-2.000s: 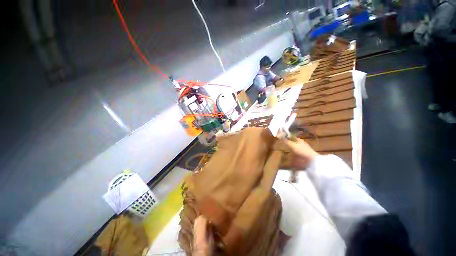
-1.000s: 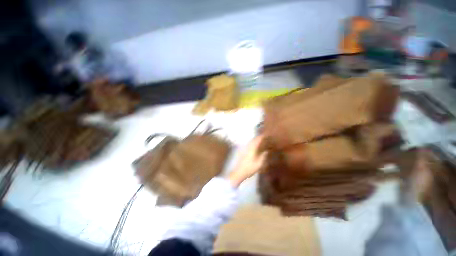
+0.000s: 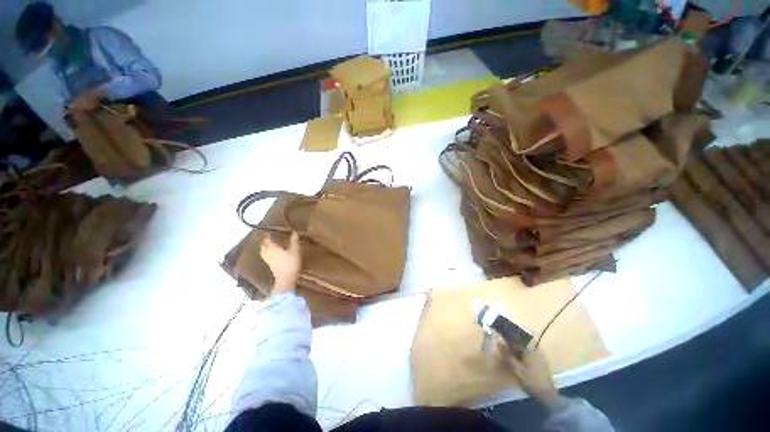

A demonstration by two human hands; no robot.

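Note:
A brown bag body [image 3: 359, 232] with dark looped handles lies on the white table. My left hand [image 3: 283, 257] rests on its left part, thumb and fingers apart. My right hand [image 3: 525, 369] is over the pale tan board [image 3: 447, 354], closed around a tool that looks like a hammer [image 3: 509, 333], with a dark block and a bright end. The grip is partly blurred. A thin dark line runs from near the tool towards the stack. A tall stack of brown bag bodies [image 3: 582, 228] stands behind the board, with pale curved edges and reddish-brown patches.
A heap of strapped bags [image 3: 72, 245] is at left. A person [image 3: 110, 63] handles a bag behind it. Tan pieces [image 3: 367, 97], a yellow sheet [image 3: 435, 101] and a white basket [image 3: 405, 69] are at the back. Brown panels [image 3: 730, 202] lie at right. Loose threads lie front left.
The view has swung left and steadied. My left hand has moved from the stack to the separate bag. My right hand is now over the board with the tool.

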